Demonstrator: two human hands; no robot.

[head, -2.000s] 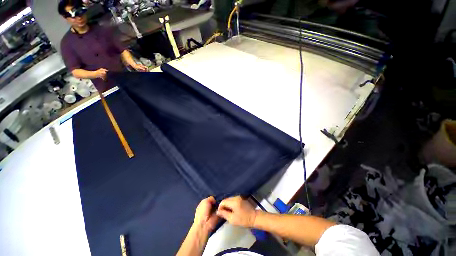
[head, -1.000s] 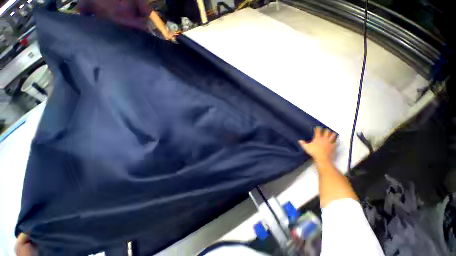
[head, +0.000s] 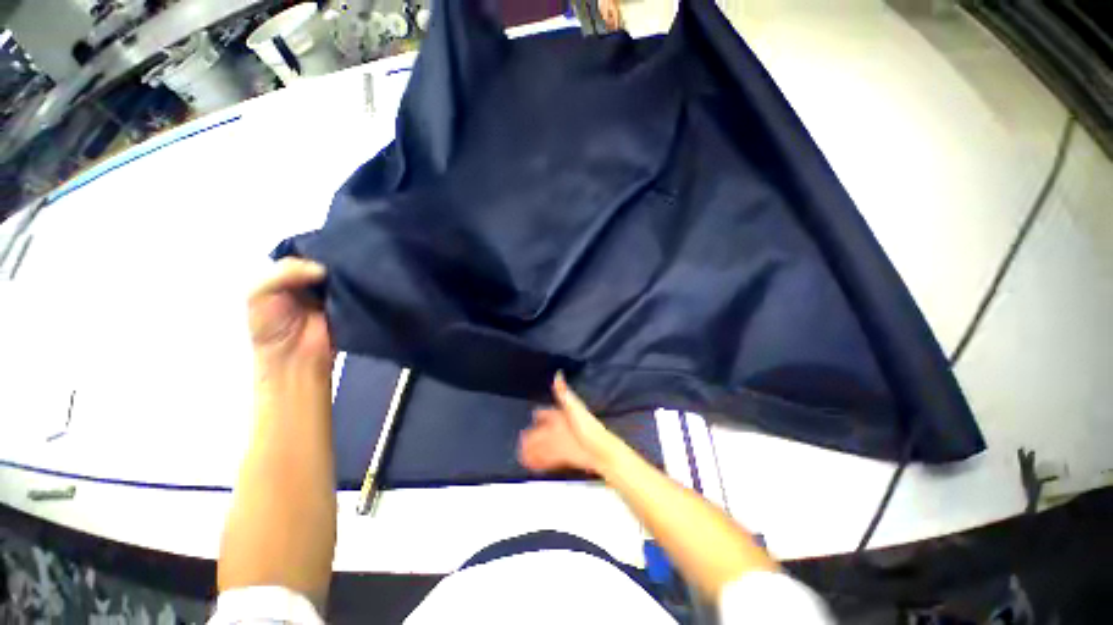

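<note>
The dark navy fabric (head: 586, 220) is lifted in loose folds over a flat navy ply (head: 458, 440) on the white table. My left hand (head: 289, 311) grips its left corner, raised off the table. My right hand (head: 564, 437) is blurred beside the near edge of the upper fabric, thumb up against it; whether it pinches cloth I cannot tell. A narrow pale bar (head: 386, 442) lies across the near edge of the flat ply, its upper end hidden under the raised cloth. The silver-white guide rail (head: 690, 458) comes out from under the fabric by my right forearm.
A thick fabric fold (head: 842, 256) runs along the right side. A dark cord (head: 1015, 250) crosses the table at right. A blue block (head: 658, 560) is at the near edge. Small grey bars lie at far left-centre (head: 369, 93) and near left (head: 51, 493). Another person's hand (head: 601, 16) is at the far edge.
The view has swung left. My left hand has lifted its fabric corner and folded the sheet back, uncovering the ply and pale bar. My right hand has left the thick fold for the near edge.
</note>
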